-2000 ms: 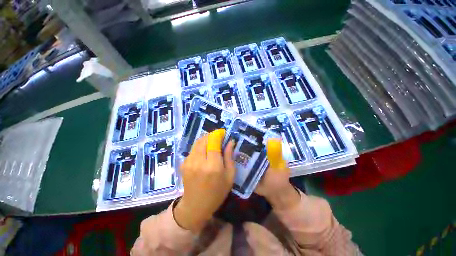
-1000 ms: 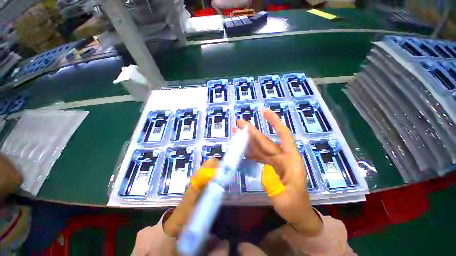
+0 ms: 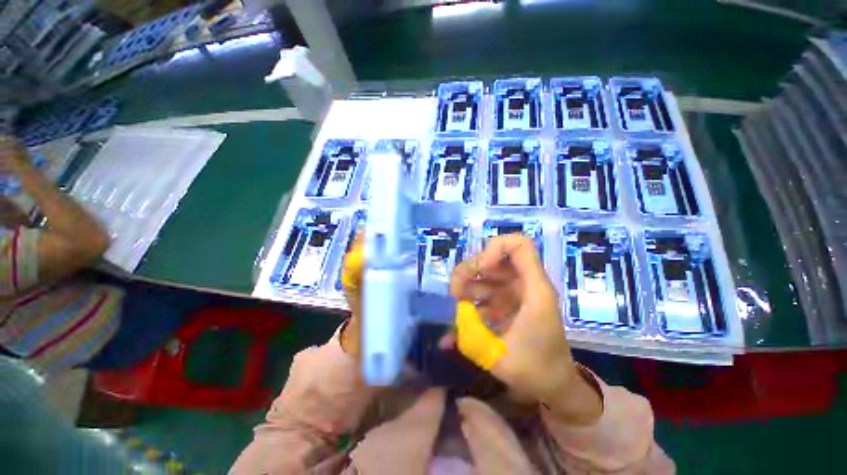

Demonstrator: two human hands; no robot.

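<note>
Light-blue plastic housings (image 3: 388, 264), apparently two, are held edge-on and upright in front of me, with small holes in their thin sides; they are blurred. My left hand (image 3: 354, 271) is mostly hidden behind them and grips them, its yellow finger cot showing at their left edge. My right hand (image 3: 520, 320) is just right of them, fingers curled, with a yellow cot on the thumb and nothing visible in it. The clear blister tray (image 3: 734, 320) lies beyond, its pockets mostly filled with blue housings with black inner parts; white backing shows at its far-left corner.
A stack of grey-edged trays (image 3: 789, 176) stands at the right. A clear tray (image 3: 153, 186) lies at the left, beside another person's arm (image 3: 65, 218). A white bundle (image 3: 297, 70) is at the metal post (image 3: 325, 42). Red stools (image 3: 223, 357) are below the bench edge.
The two housings were face-up and overlapping between both hands; they are now turned edge-on in my left hand. My right hand has come off them. The view has shifted, showing the other person's arm.
</note>
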